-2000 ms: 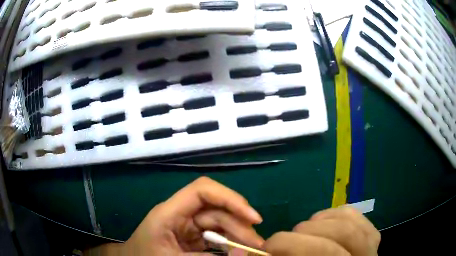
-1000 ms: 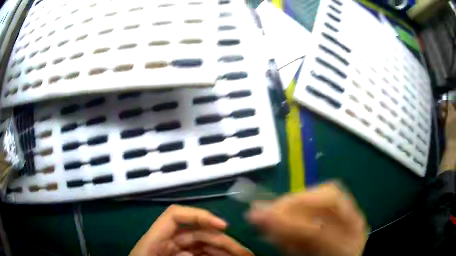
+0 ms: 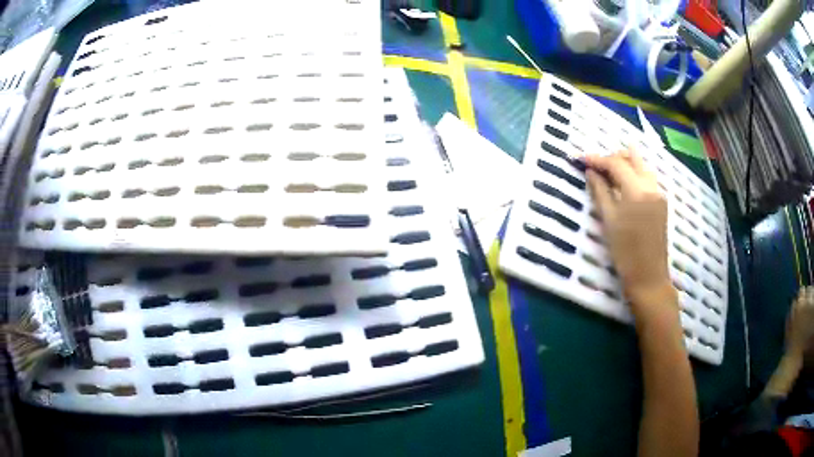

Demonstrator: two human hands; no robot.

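My right hand [image 3: 629, 201] reaches over the right foam tray [image 3: 616, 299]. Its thumb and fingertips are pinched at the end of a black module [image 3: 560, 171] in the tray's left column. The fingers hide part of that spot. More black modules [image 3: 544, 261] lie in slots below and above it. My left hand is out of the picture. The upper left foam tray [image 3: 268, 239] has one dark module [image 3: 346, 220] at its lower right corner. The lower left foam tray [image 3: 419, 379] holds rows of black modules.
Tweezers [image 3: 357, 414] lie before the left trays. A bag of swabs [image 3: 45, 330] rests at far left. A paper slip [image 3: 486, 165] and a black slim tool [image 3: 476, 252] lie between trays. A blue bin [image 3: 616, 40] stands behind. Another person's hand [image 3: 801, 321] shows at the right edge.
The view has shifted, showing more of the bench's back. My right hand has moved from the front of the bench to the right tray. My left hand has left the picture.
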